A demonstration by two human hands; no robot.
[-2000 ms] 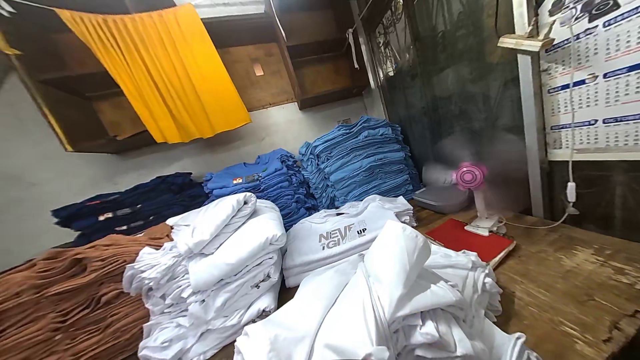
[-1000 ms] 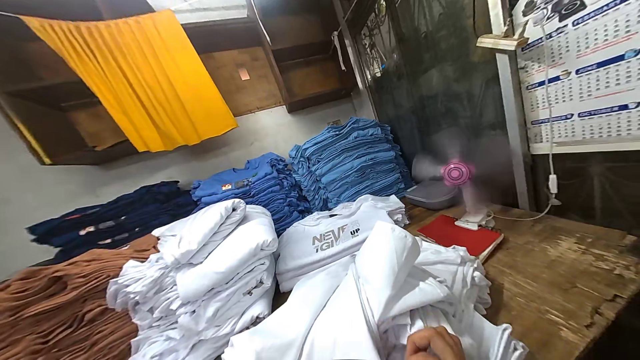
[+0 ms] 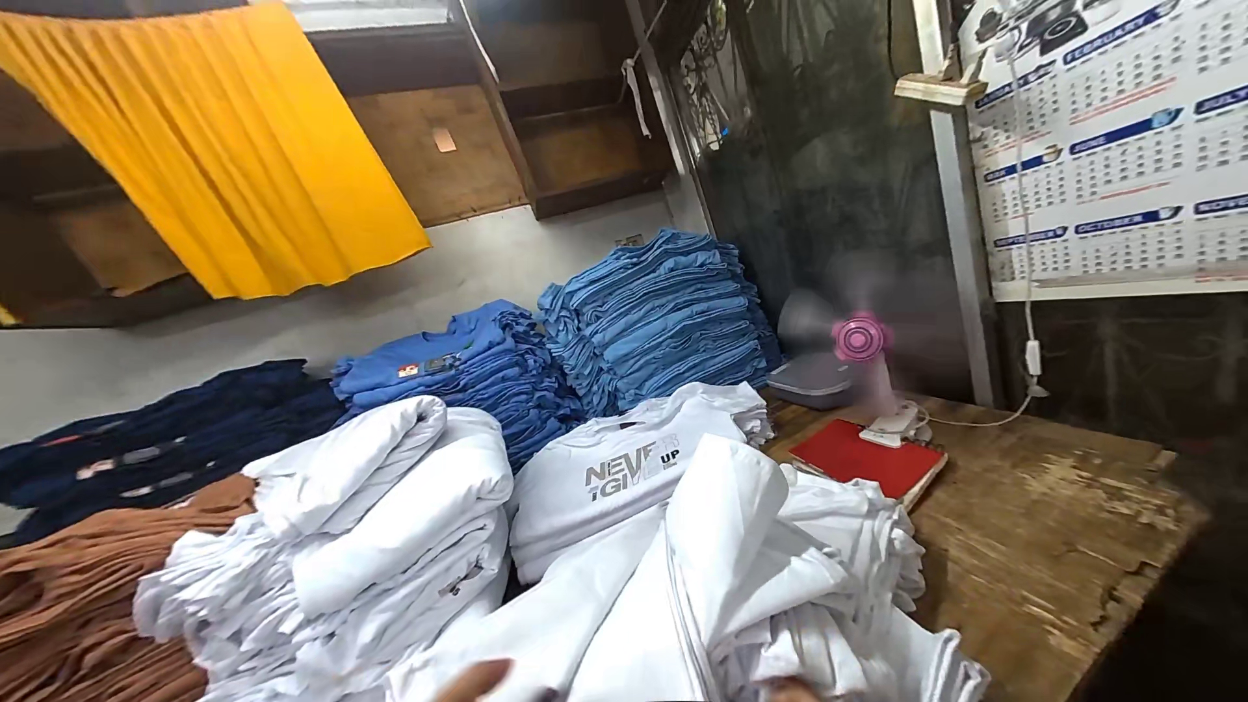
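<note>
At the bottom edge of the head view, the fingertips of my left hand (image 3: pixel 478 680) rest at the near edge of a loose heap of white T-shirts (image 3: pixel 624 604). A small part of my right hand (image 3: pixel 792 690) shows farther right, against the same white cloth. The rest of both hands is cut off by the frame, so any grip is hidden. Behind the heap lies a folded white T-shirt with printed lettering (image 3: pixel 634 468), on top of others. A tall stack of folded white shirts (image 3: pixel 400 556) stands to its left.
Brown garments (image 3: pixel 88 585) and navy shirts (image 3: pixel 195 429) lie at left. Blue shirts (image 3: pixel 458 361) and lighter blue shirts (image 3: pixel 653 322) are stacked behind. A pink fan (image 3: pixel 862 337) spins beside a red book (image 3: pixel 873 458) on the worn wooden table (image 3: pixel 1043 517). A yellow cloth (image 3: pixel 234 146) hangs above.
No hand shows two seconds ago. One hand appears at the bottom over the white heap a second ago; now fingertips of both hands show at the bottom edge.
</note>
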